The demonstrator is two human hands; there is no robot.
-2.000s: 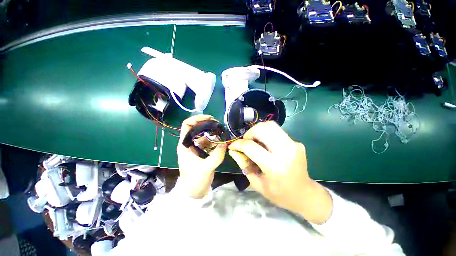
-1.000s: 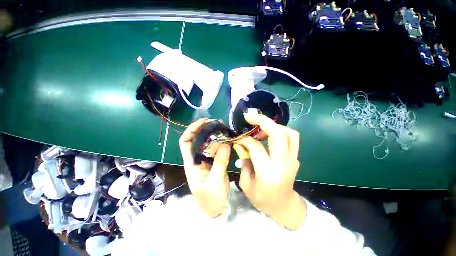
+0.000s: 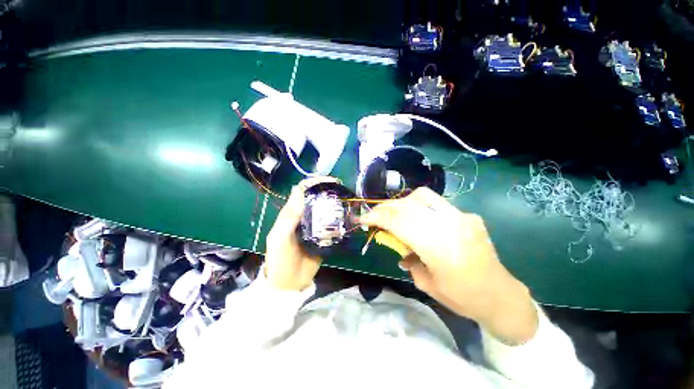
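Note:
My left hand holds a round black camera module with a pale, metallic face turned up. My right hand is just right of it, fingertips pinching thin red and yellow wires that run to the module. A yellow cover shows on a right fingertip, and a slim pale tip sticks out beside it. A white camera housing with an open black cup lies behind the hands. A second white housing lies to its left, its black cup and loose wires facing me.
A tangle of thin leads lies on the green bench at right. Board modules sit on the dark strip at upper right. White and black housings are piled below the bench at lower left.
The module in my left hand has turned so its pale face shows more. My right hand has shifted right, its fingers drawn back from the black cup. The view has shifted slightly.

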